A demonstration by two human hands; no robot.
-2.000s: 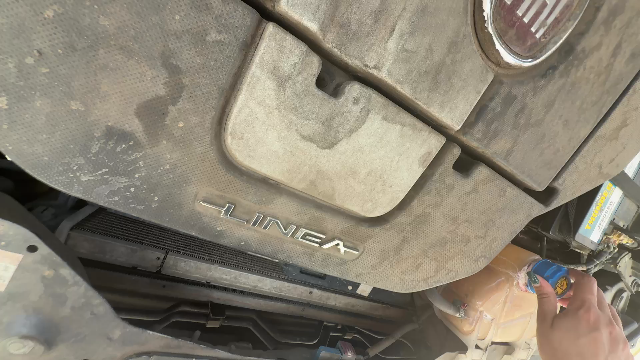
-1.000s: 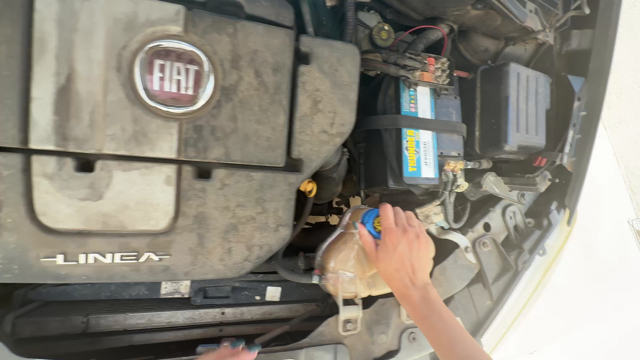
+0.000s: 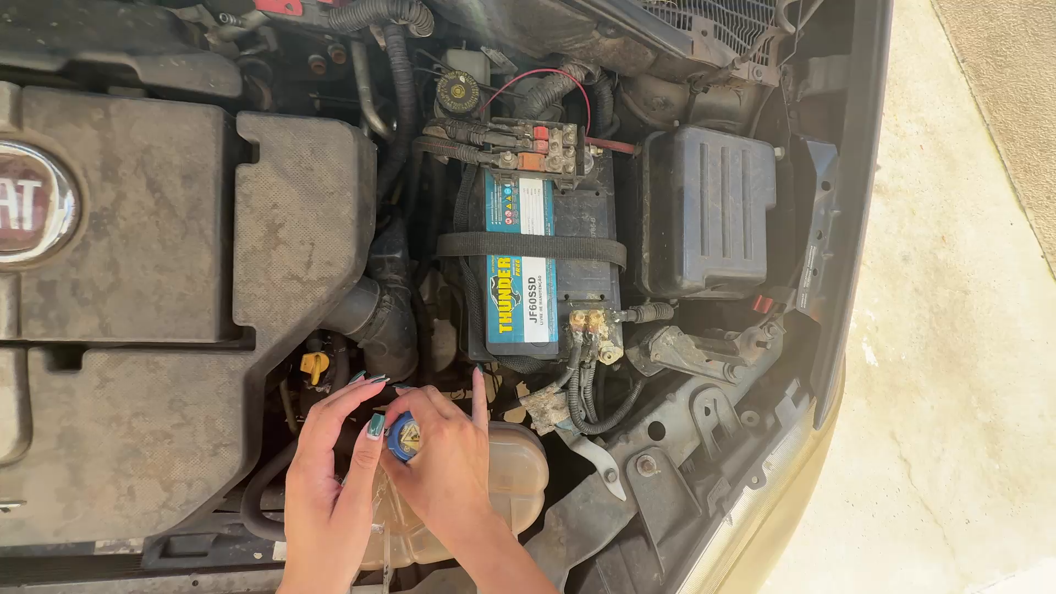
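A blue cap (image 3: 403, 438) sits on the translucent coolant expansion tank (image 3: 517, 474) at the lower middle. My right hand (image 3: 445, 466) grips this cap between thumb and fingers, its little finger sticking out toward the battery. Close by on the left, my left hand (image 3: 337, 470) has its fingers apart, the thumb beside the cap and no object in its grasp. Both hands cover part of the tank.
A car battery (image 3: 586, 272) with a black strap (image 3: 532, 246) stands beyond the hands. The plastic engine cover (image 3: 124, 412) fills the left side. A yellow dipstick handle (image 3: 314, 365), a black lidded box (image 3: 709, 210) and a metal bracket (image 3: 598, 466) lie around them.
My left hand has come up from the lower edge to beside the blue cap. My right hand stays at the cap. The view has shifted toward the battery side.
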